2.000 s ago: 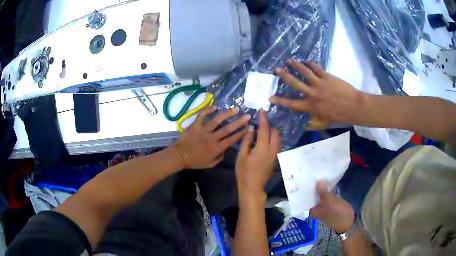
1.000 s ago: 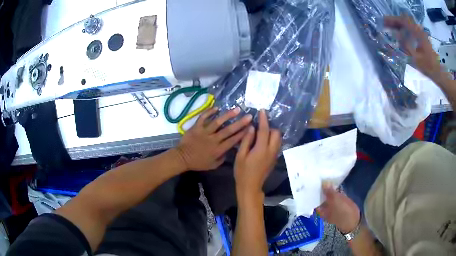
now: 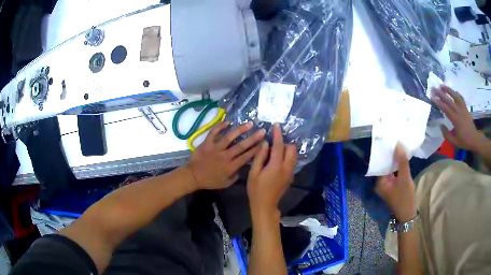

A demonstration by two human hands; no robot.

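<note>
A clear plastic bag with dark blue-grey contents lies on the white table. A small white label is on it. My left hand rests on the bag's lower left edge beside the scissors, fingers spread, holding nothing. My right hand touches the bag's lower edge, its index fingertip just below the label, fingers apart; its thumb side is partly hidden. Another person's hand holds a white paper sheet beside a second clear bag of dark contents.
The sewing machine stands at upper left. Scissors with green and yellow handles, a slim silver tool and a black slab lie by the table's front edge. A blue crate is below. The person's other hand is at right.
The other person's sheet has moved up and right, towards the second bag. Their other hand has come down to that bag's white label. My hands stay at the first bag's lower edge.
</note>
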